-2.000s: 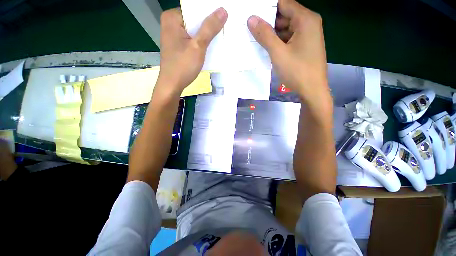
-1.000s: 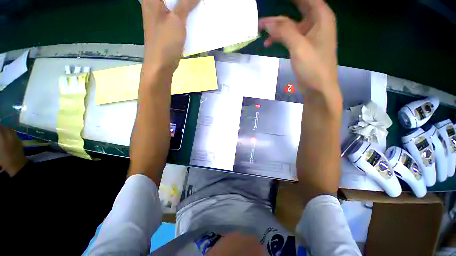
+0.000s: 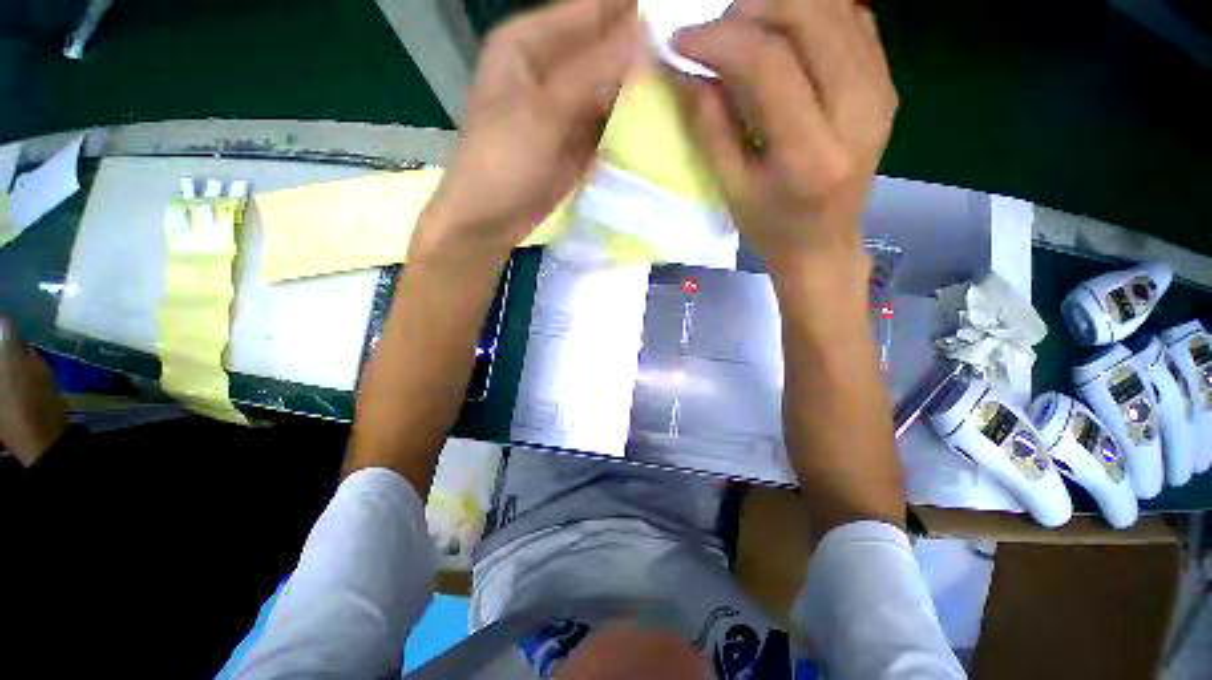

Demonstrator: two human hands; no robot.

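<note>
A white sheet with a pale yellow side (image 3: 654, 140) hangs between my hands at the top middle, bent and partly blurred. My left hand (image 3: 538, 126) is blurred, with its fingertips at the sheet's upper left. My right hand (image 3: 798, 113) is closed on the sheet's upper right, thumb and fingers pinching a white edge. The sheet's lower part hangs over the printed mat sheets (image 3: 711, 379). A flat yellow strip (image 3: 339, 226) lies on the bench, partly behind my left forearm.
Several white handheld devices (image 3: 1000, 449) lie at the right beside a crumpled tissue (image 3: 988, 330) and a slim dark tool (image 3: 928, 403). Another yellow strip (image 3: 200, 312) with small white parts lies at the left. A phone is partly behind my left forearm. Another person's hand (image 3: 27, 399) shows at the left edge.
The sheet has turned from its white face to show yellow and hangs lower. My right hand, apart from it one second ago, now grips it. My left hand has moved right.
</note>
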